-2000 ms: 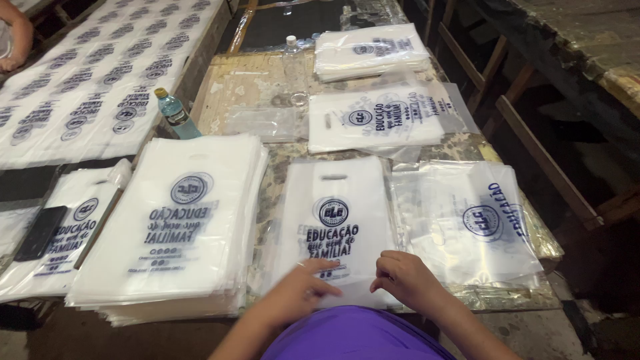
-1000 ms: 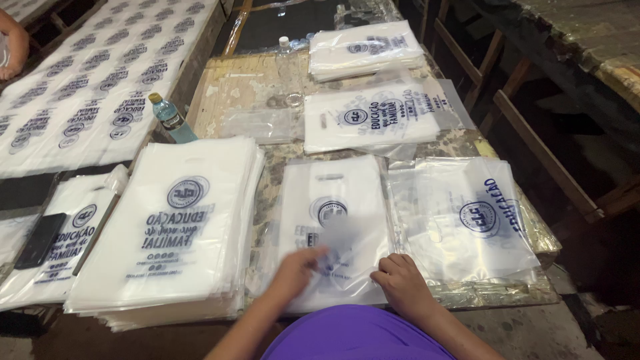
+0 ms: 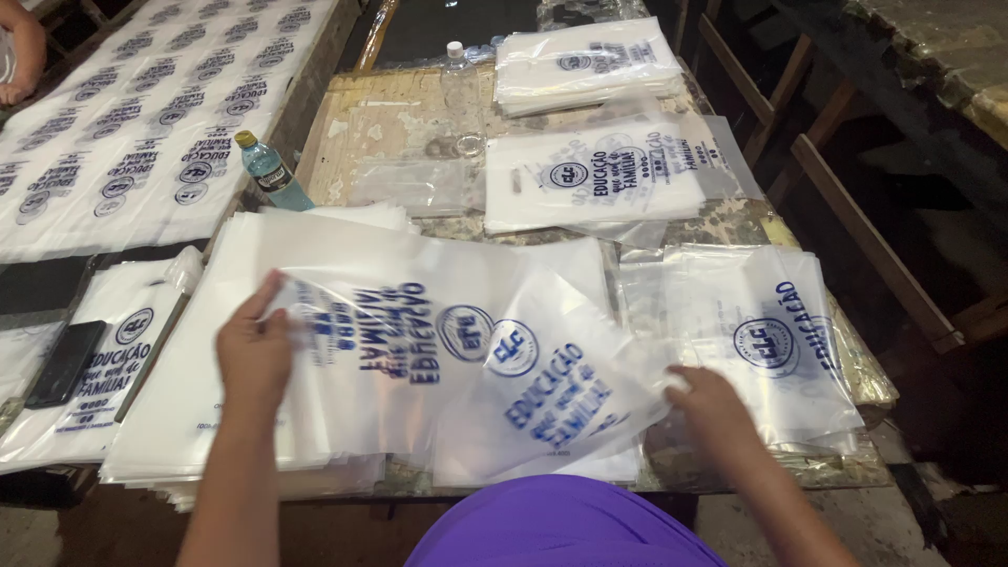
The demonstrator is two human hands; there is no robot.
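Observation:
A translucent printed plastic bag (image 3: 457,315) is stretched and twisted between my two hands, above the table. My left hand (image 3: 256,350) pinches one end of it, over the large left stack of white plastic bags (image 3: 169,394). At the other end, my right hand (image 3: 705,402) grips a corner between thumb and fingers. Beneath the lifted bag lies the middle stack of bags (image 3: 567,260), largely hidden. Just right of my right hand is a stack of clear printed bags (image 3: 768,346). The lifted bag is partly blurred.
A blue-green bottle with a yellow cap (image 3: 276,173) stands behind the left stack, and a clear plastic bottle (image 3: 461,87) farther back. Two more bag stacks (image 3: 583,177), (image 3: 587,63) lie beyond. A black phone (image 3: 67,362) rests at left. A person's arm (image 3: 24,47) shows top left.
A bag has been lifted off the middle stack. My left hand has moved left with one end, and my right hand, earlier at that stack's lower right corner, has moved right.

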